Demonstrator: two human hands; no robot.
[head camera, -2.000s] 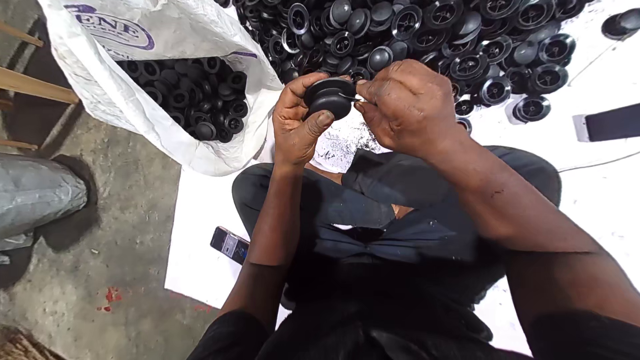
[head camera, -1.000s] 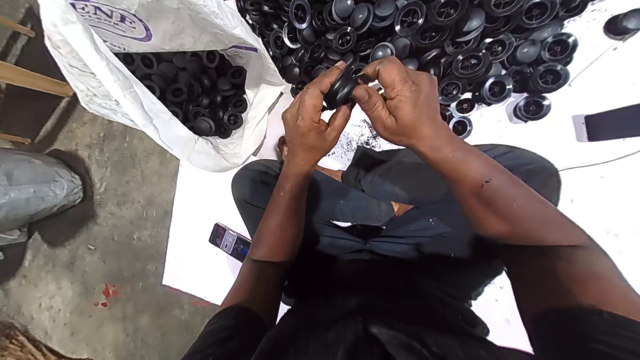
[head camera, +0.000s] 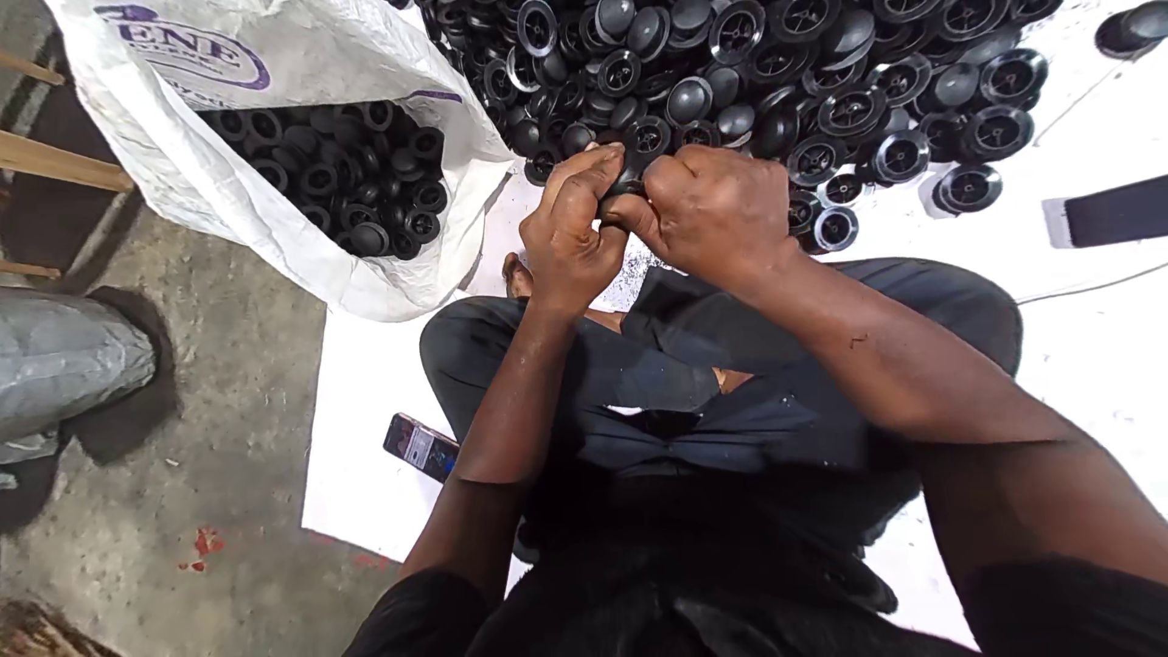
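Between my two hands, in front of my crossed legs, is a round black plastic part (head camera: 626, 179), mostly covered by fingers. My left hand (head camera: 575, 224) grips its left side with fingers and thumb. On its right side, my right hand (head camera: 712, 205) is curled up close with the thumb pressed in; whether it also holds a small tool is hidden. Just beyond the hands lies a large heap of similar black plastic discs (head camera: 689, 99), some showing spoked undersides, others smooth domed tops.
A white woven sack (head camera: 301, 246) holding more black discs stands at the left. A smartphone (head camera: 420, 447) lies on the white sheet (head camera: 351, 383) by my left forearm. A dark flat object (head camera: 1118, 212) is at the right. Grey sacking (head camera: 68, 360) and wooden legs (head camera: 59, 162) are at the far left.
The black part, held up with its domed face showing two seconds ago, has been turned and is now mostly hidden by my fingers. My right hand has closed in beside my left.
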